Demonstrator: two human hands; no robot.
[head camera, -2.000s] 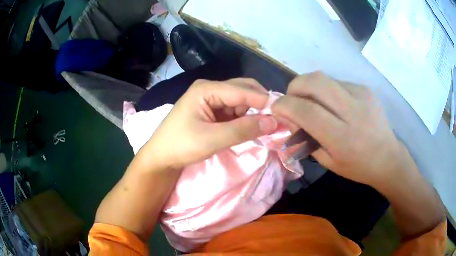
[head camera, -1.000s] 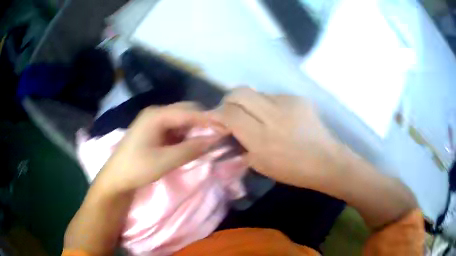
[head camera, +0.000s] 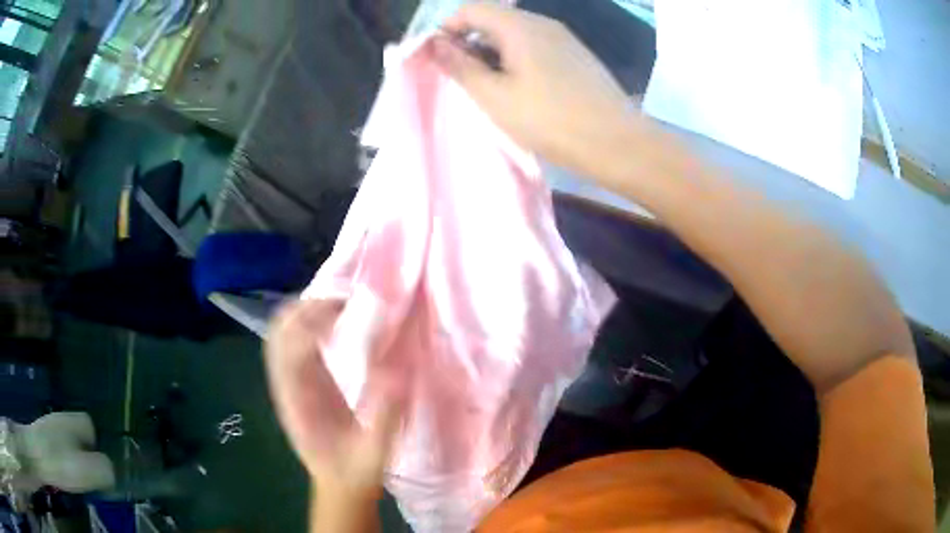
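Note:
The pink satin fabric (head camera: 458, 281) hangs stretched in front of me, shiny and creased. My right hand (head camera: 500, 62) is raised at the top and pinches its upper end. A small dark thing shows in that hand; too little of it is visible to tell what it is. My left hand (head camera: 333, 385) is blurred at the left edge of the fabric, lower down. Its fingers are partly behind or in the folds, and I cannot tell whether they grip it.
Paper sheets (head camera: 755, 83) lie on the pale table (head camera: 906, 239) at the upper right. A blue rounded thing (head camera: 248, 262) is beyond my left hand. Loose pale threads (head camera: 646, 370) lie on dark cloth at my lap. The floor (head camera: 177, 406) is green.
The hands were together at a small part of the fabric. My right hand has moved up and away with one end, my left hand is lower, and the fabric is spread lengthwise. The view has shifted.

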